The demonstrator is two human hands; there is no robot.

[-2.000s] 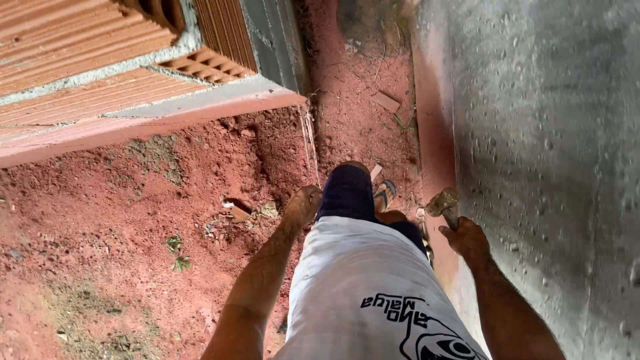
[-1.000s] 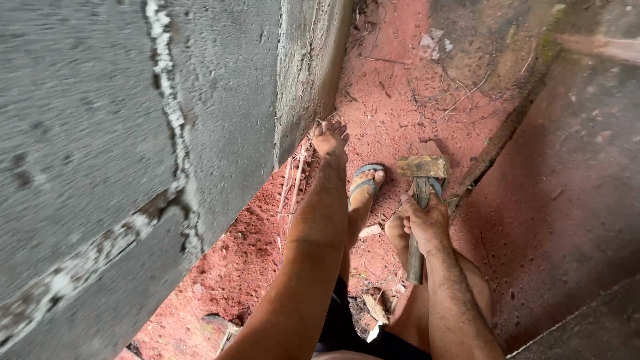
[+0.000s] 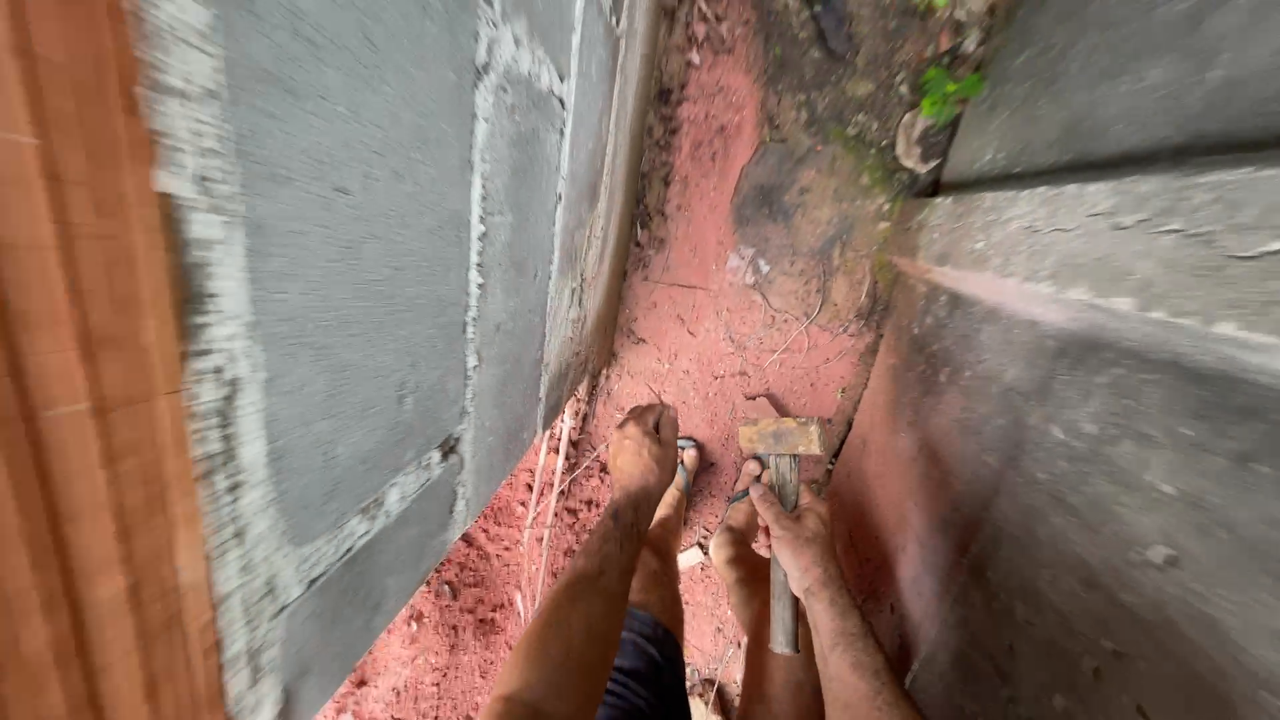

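My right hand (image 3: 797, 530) grips the wooden handle (image 3: 784, 585) of a sledgehammer, just below its rusty, block-shaped head (image 3: 782, 435). The head points away from me, over the reddish soil near the right wall. My left hand (image 3: 643, 452) is curled, with a thin twig-like piece at its fingertips; whether it grips this piece is unclear. It hovers near the lower corner of the block wall, left of the hammer. Both feet, in flip-flops, show below the hands.
A grey block wall (image 3: 350, 250) with mortar joints rises on the left, beside orange hollow bricks (image 3: 90, 380). A dark plastered wall (image 3: 1080, 480) bounds the right. Thin pale sticks (image 3: 552, 500) lean at the left wall's foot. A stone (image 3: 918, 140) and green plant (image 3: 948, 95) lie farther ahead.
My left hand, spread near the wall corner a second ago, is now curled and farther from the wall. The hammer stays in my right hand. The view has swung considerably over two seconds.
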